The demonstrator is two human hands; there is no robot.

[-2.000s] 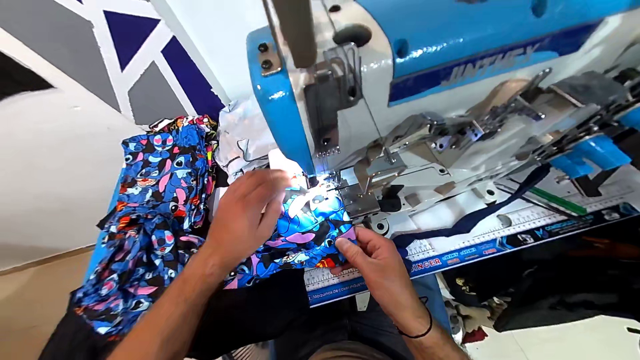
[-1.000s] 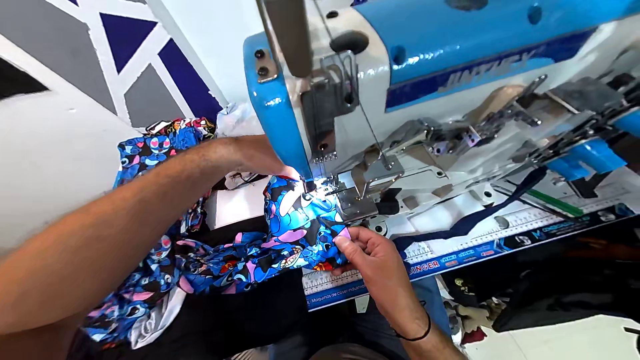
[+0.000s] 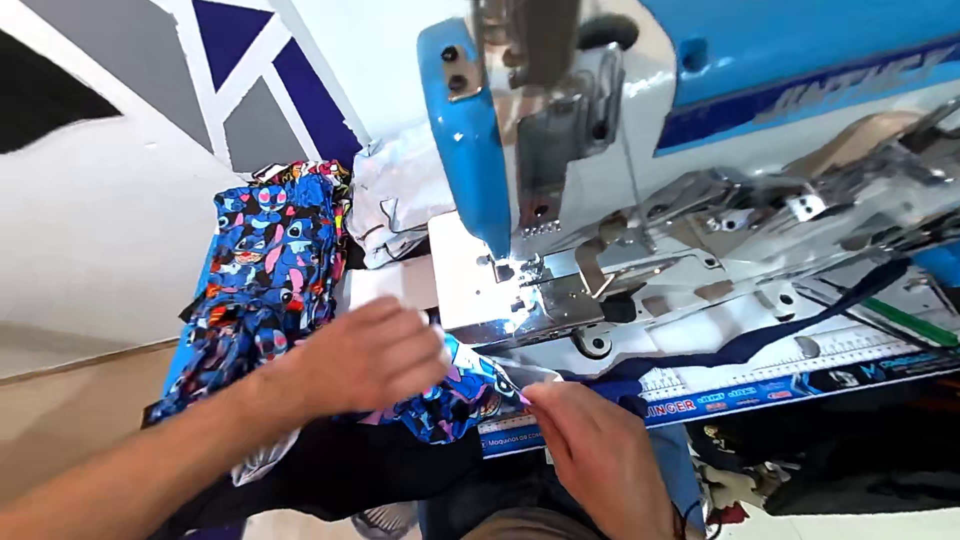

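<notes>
My left hand (image 3: pixel 375 356), blurred, is over the blue cartoon-print fabric (image 3: pixel 439 409) just in front of the sewing machine's needle plate (image 3: pixel 517 300); its fingertips meet the fabric's upper edge, though their hold is unclear. My right hand (image 3: pixel 589 442) pinches the right end of that fabric between thumb and fingers, beside a thin clear strip (image 3: pixel 525 369). The lit needle area shows bare metal, with no fabric on it. Above stands the blue and white industrial sewing machine (image 3: pixel 469 142).
Folded cartoon-print pieces (image 3: pixel 274 240) are stacked at the left, beside white fabric (image 3: pixel 397 191). A dark blue fabric band (image 3: pixel 727 356) runs along the machine bed over a printed ruler strip (image 3: pixel 712 401). Black fabric (image 3: pixel 360 465) hangs at the table's front. A patterned wall (image 3: pixel 255 112) stands behind.
The print fabric, under the needle area before, is now in front of the machine bed. My left arm, stretched past the machine head a second ago, has drawn back. My right hand still holds the fabric.
</notes>
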